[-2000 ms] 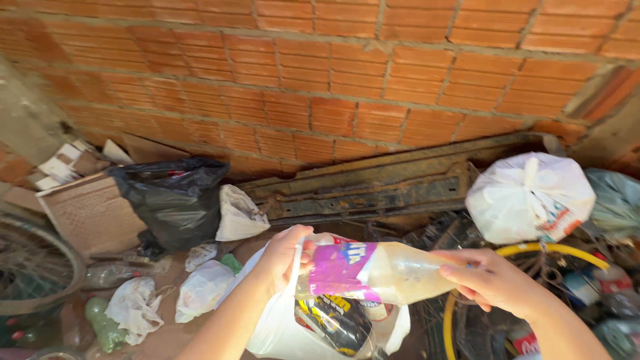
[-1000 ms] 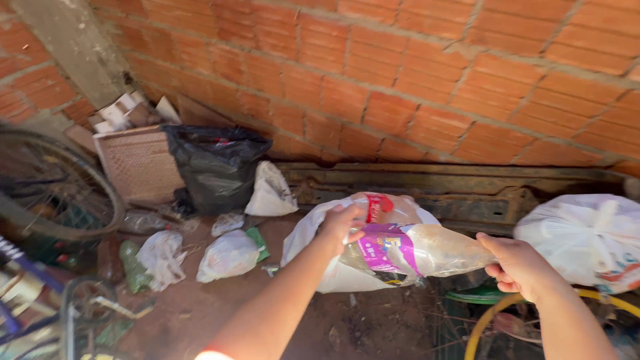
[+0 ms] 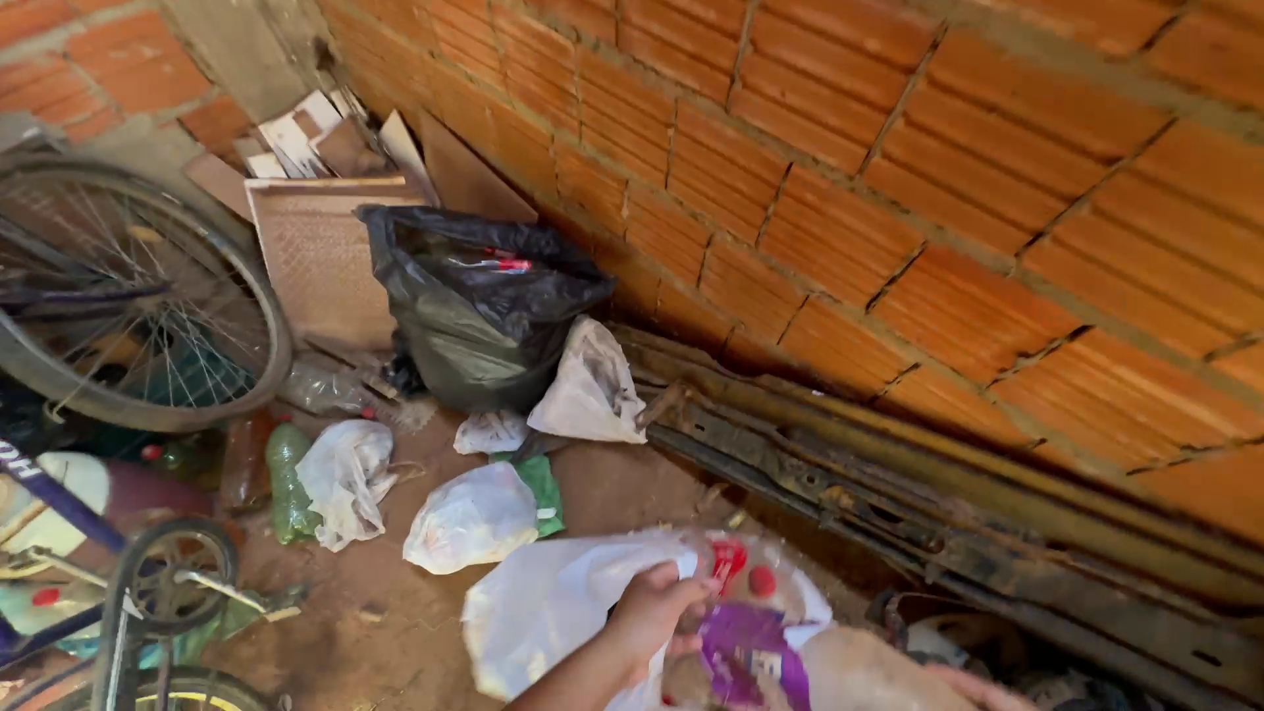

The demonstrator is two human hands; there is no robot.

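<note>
A white plastic bag (image 3: pixel 543 602) with bottles in it lies low in the view. My left hand (image 3: pixel 657 617) grips the edge of this bag beside a clear plastic bottle with a purple label (image 3: pixel 755 657). Just above the label, a red cap (image 3: pixel 761 581) and a red label (image 3: pixel 729 561) show in the bag's mouth. My right hand (image 3: pixel 973 688) is blurred and partly cut off by the bottom edge, at the far end of the purple-labelled bottle; its grip is hard to make out.
A black garbage bag (image 3: pixel 474 336) stands by the brick wall (image 3: pixel 820 217), near a cardboard box (image 3: pixel 321 267). Small knotted bags (image 3: pixel 474 518) and a green bottle (image 3: pixel 288 484) lie on the dirt floor. Bicycle wheel (image 3: pixel 148 296) at left; rusty metal beams (image 3: pixel 839 494) along the wall.
The view has swung left, bringing the bicycle and black bag further in. The purple-labelled bottle, held up over the white bag two seconds ago, is now lower, against the bag's mouth.
</note>
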